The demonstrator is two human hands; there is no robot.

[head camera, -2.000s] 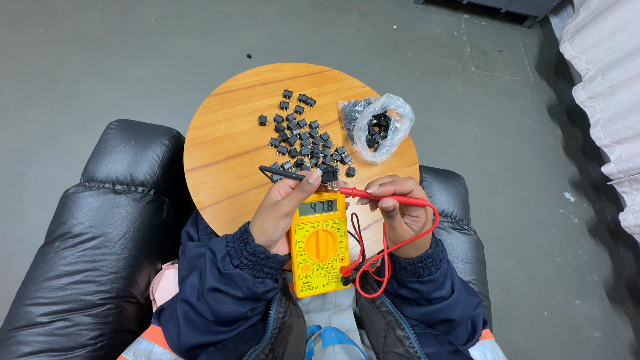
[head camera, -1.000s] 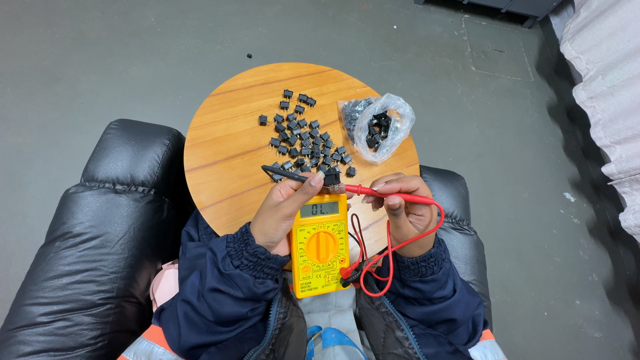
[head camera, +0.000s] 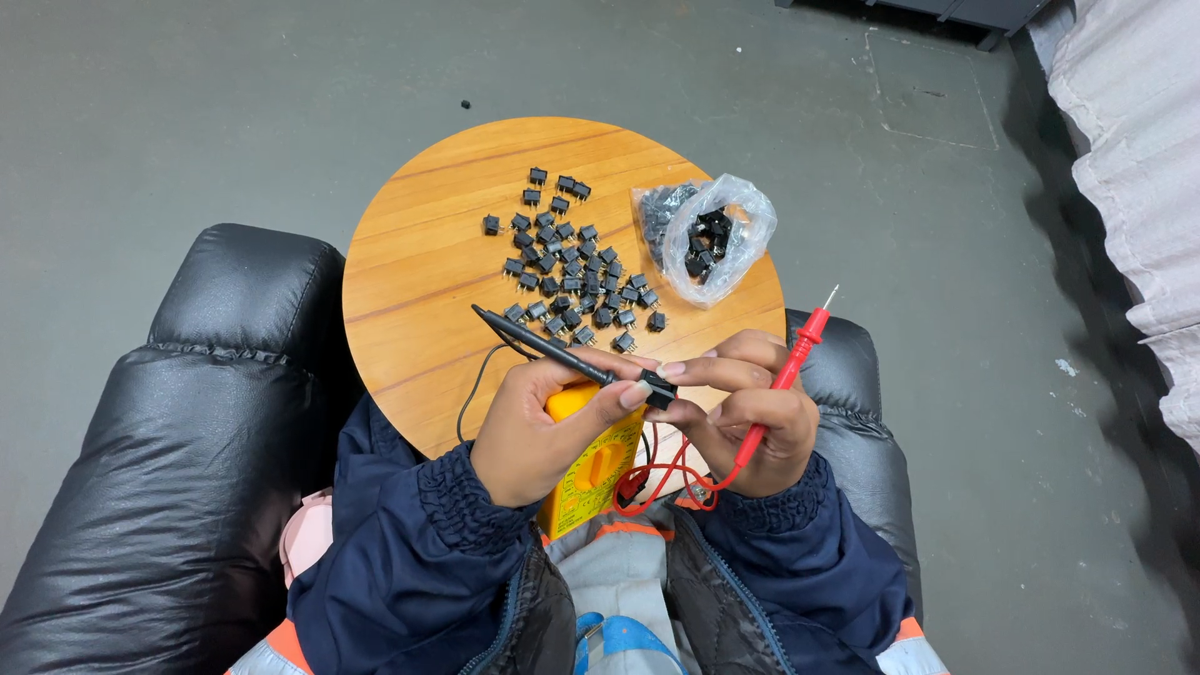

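Between the fingertips of both hands is a black rocker switch (head camera: pixel 660 390). My left hand (head camera: pixel 553 431) holds it along with the black test probe (head camera: pixel 539 345), which points up and left. My right hand (head camera: pixel 755 412) touches the switch with its fingertips and also grips the red test probe (head camera: pixel 792 361), its bare metal tip pointing up and right, away from the switch. The yellow digital multimeter (head camera: pixel 591 473) is tilted below my left hand; its display is hidden. Many more black rocker switches (head camera: pixel 570 255) lie loose on the round wooden table (head camera: pixel 422 244).
A clear plastic bag (head camera: pixel 741 272) holding more switches stands open at the table's right side. Black padded armrests (head camera: pixel 122 469) flank my lap. A red lead loops beside the multimeter. A small dark object (head camera: pixel 465 104) lies on the floor beyond the table.
The red probe has come away from the switch and swung to point up and right. My right fingertips have moved onto the switch. The multimeter has tilted, and its display has gone out of sight.
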